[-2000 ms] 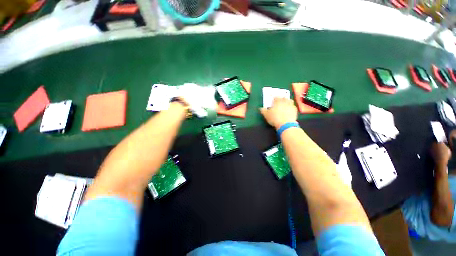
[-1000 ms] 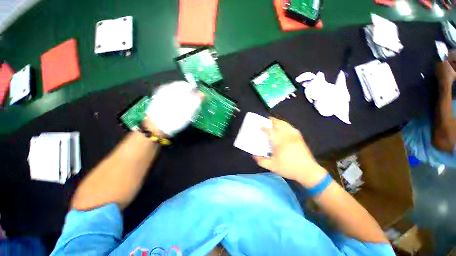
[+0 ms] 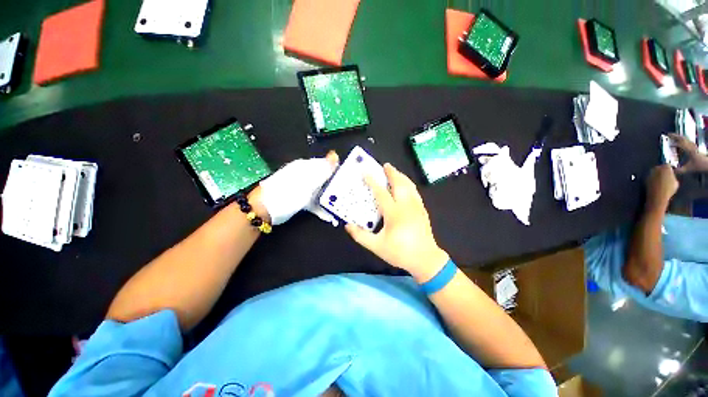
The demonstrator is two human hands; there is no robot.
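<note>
A white-silver cover plate (image 3: pixel 355 188) with dark dots at its corners is between my two hands, tilted, above the black mat. My left hand (image 3: pixel 295 188), in a white glove, holds its left edge. My bare right hand (image 3: pixel 402 225) grips its right side, fingers over its face. Whether a housing is under the plate is hidden. Black housings with green boards lie on the mat: one (image 3: pixel 225 160) left of my left hand, one (image 3: pixel 335 99) beyond the plate, one (image 3: pixel 439 150) to the right.
Stacks of covers lie at the left (image 3: pixel 48 200) and right (image 3: pixel 576 177). A crumpled white cloth (image 3: pixel 508 184) lies beside the right housing. Orange-red pads (image 3: pixel 320 29) and units are on the green belt (image 3: pixel 233 66). An open cardboard box (image 3: pixel 550 302) is below; another person's arm (image 3: pixel 648 225) is at right.
My gloved left hand has moved right from over the boards and now meets the plate in my right hand. The plate has moved left and up. The three housings now lie apart.
</note>
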